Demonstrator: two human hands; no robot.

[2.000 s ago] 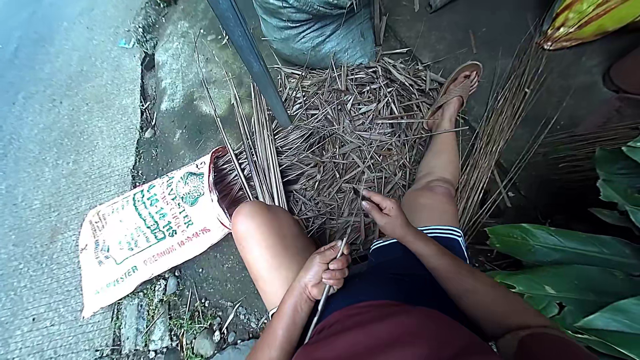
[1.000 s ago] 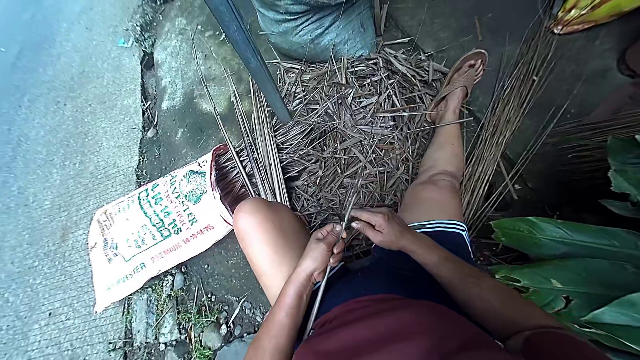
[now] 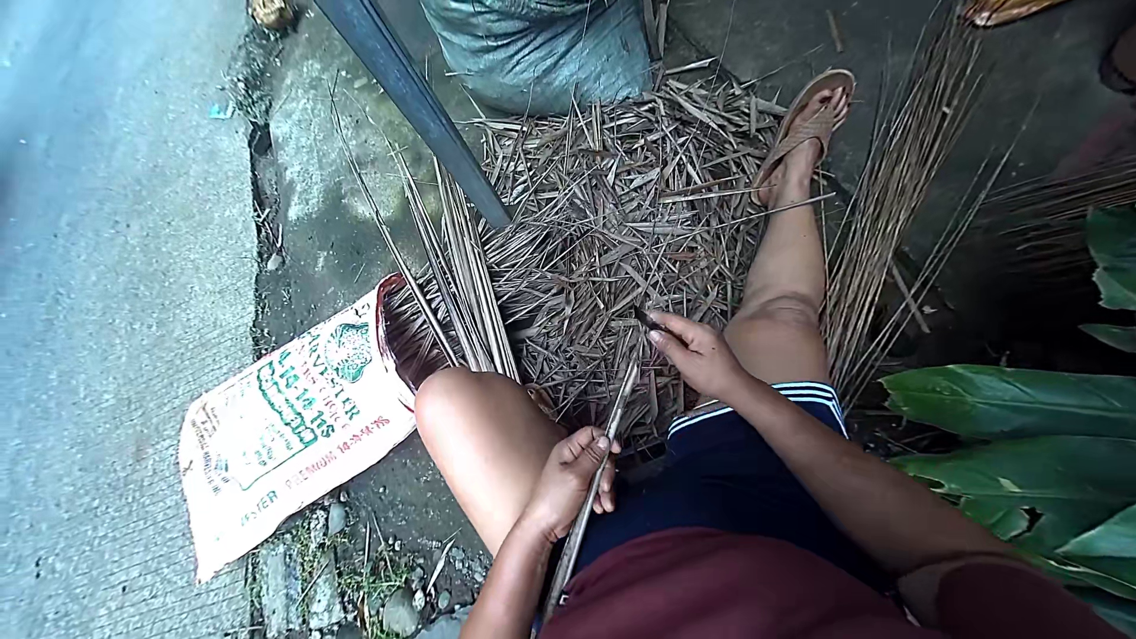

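My left hand (image 3: 581, 479) is closed around a long dry leaf strip (image 3: 579, 524), which slants from my lap up toward the pile between my legs. My right hand (image 3: 697, 352), up and to the right of the strip's tip, grips a small dark blade (image 3: 645, 317); its handle is hidden by the fingers. Beneath both hands spreads a heap of dry leaf scraps (image 3: 621, 231). By my left knee, long dry strips (image 3: 470, 284) stick out of the mouth of a printed white sack (image 3: 293, 426) lying on its side.
A full blue-green sack (image 3: 541, 53) stands behind the heap, and a dark metal post (image 3: 417, 106) slants down into the scraps. Beyond my right leg lies a bundle of thin sticks (image 3: 905, 204). Broad green leaves (image 3: 1021, 461) reach in from the right. Concrete pavement (image 3: 115, 266) runs along the left.
A second ago my hands were close together at the strip. My right hand has since moved away from my left, up and to the right, with the blade in it.
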